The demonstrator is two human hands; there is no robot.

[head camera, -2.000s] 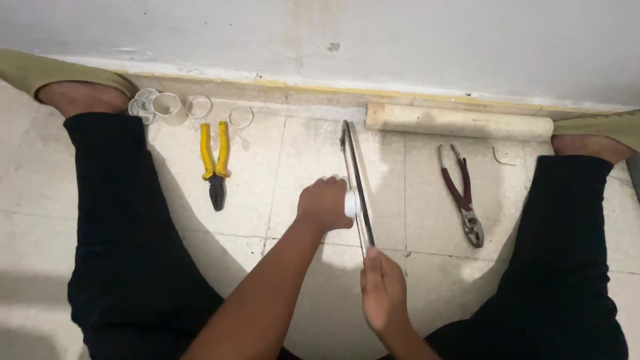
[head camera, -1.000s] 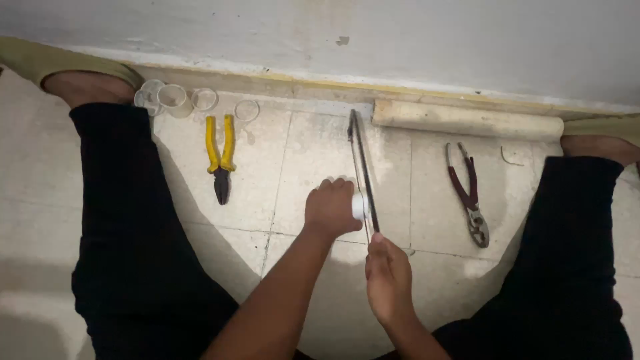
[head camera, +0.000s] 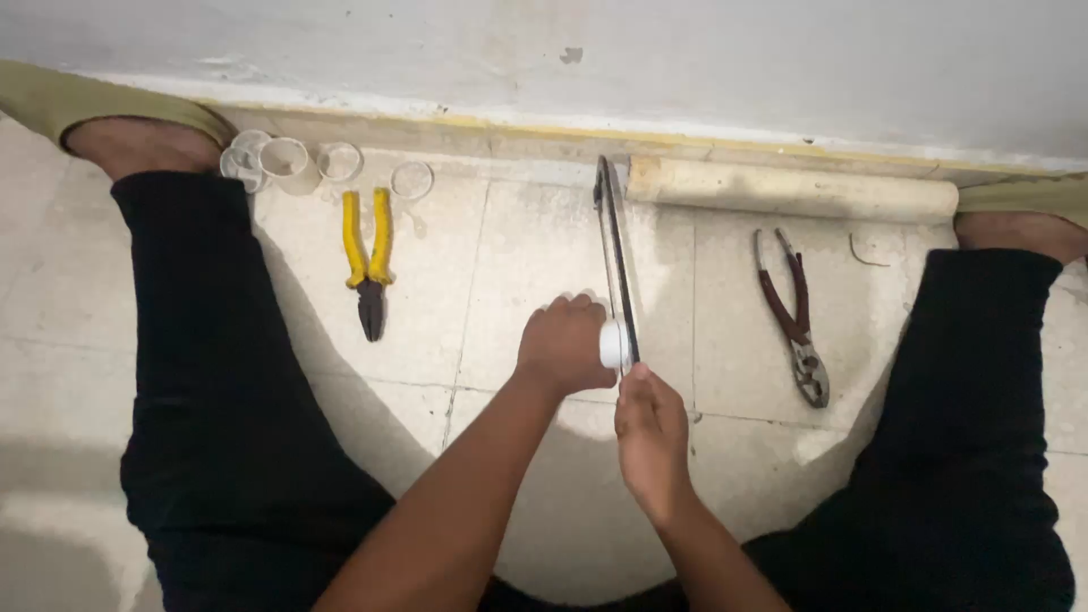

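Observation:
A short white plastic piece (head camera: 613, 343), its left part hidden by my fingers, is in the grip of my left hand (head camera: 563, 344) near the floor. My right hand (head camera: 650, 425) is closed on the near end of a hacksaw (head camera: 618, 255), whose handle the fingers cover. The saw points away from me toward the wall, and its thin blade runs across the right end of the white piece. To the left lie combination pliers with yellow handles (head camera: 367, 255); to the right lie slip-joint pliers with dark red grips (head camera: 795, 319).
A cream plastic pipe (head camera: 790, 187) lies along the wall base (head camera: 510, 140). Several clear plastic rings (head camera: 412, 180) and a short tube piece (head camera: 289, 166) sit at the back left. A thin bent wire (head camera: 865, 252) lies at right. My legs flank the tiled floor.
The hacksaw and my right hand have shifted slightly along the saw's length, back and forth. My left hand stays on the white piece.

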